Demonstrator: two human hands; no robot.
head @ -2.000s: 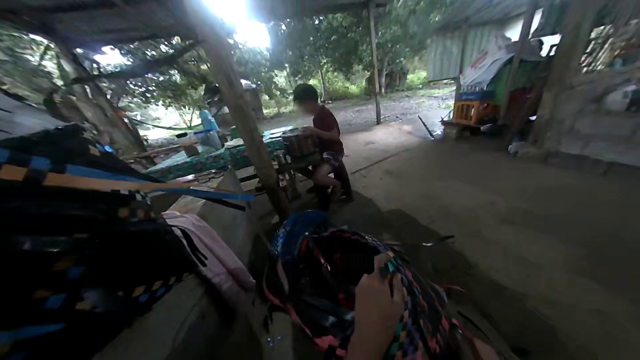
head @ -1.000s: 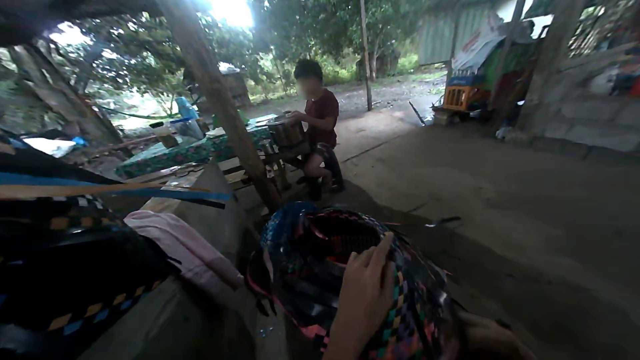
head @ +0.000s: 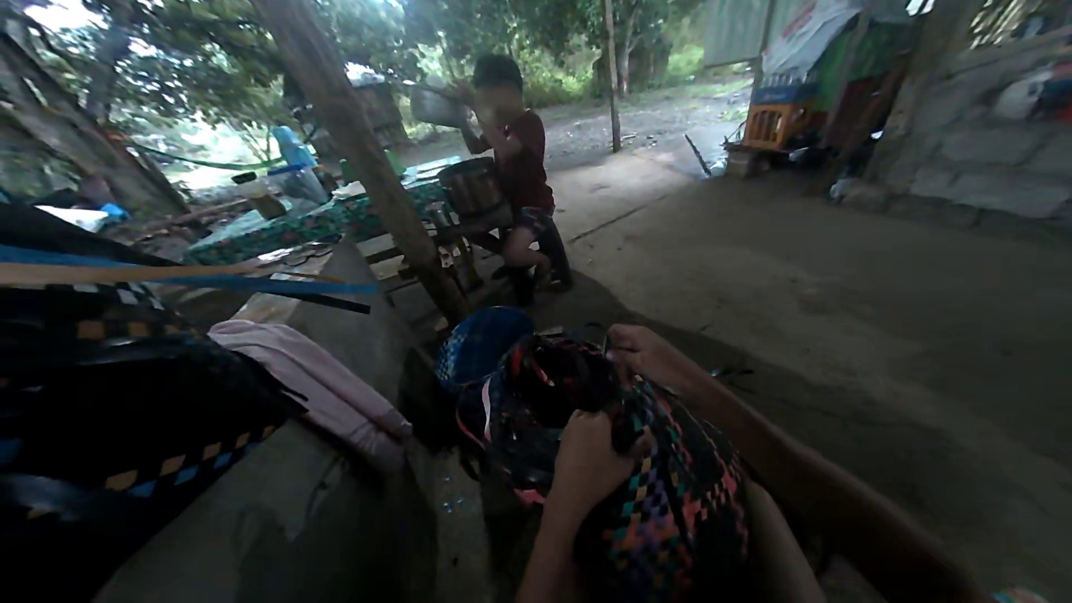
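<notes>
A bag woven from black plastic strips with many-coloured checks [head: 649, 511] leans between my legs, its mouth facing up and away. My left hand [head: 590, 452] is closed on the near edge of the mouth, with its fingertips partly hidden in the dark folds. At the far right side of the rim, my right hand [head: 643, 352] pinches the edge or a thin strip there; which of these is unclear. Loose black and pink strip ends stick out around the opening. A blue woven piece [head: 486, 345] touches the bag's far left side.
Black weaving with loose blue and tan strips [head: 184, 276] fills the left, by a pink cloth [head: 314, 381] on a concrete ledge. Ahead stand a wooden post [head: 368, 159], a covered table [head: 314, 219] and a seated person [head: 523, 159] holding up a metal pot [head: 437, 107]. An orange crate [head: 766, 126] sits back right.
My left hand has closed at the rim, where its fingers were extended. My right hand has come up from low right to the rim. The seated person has raised a pot.
</notes>
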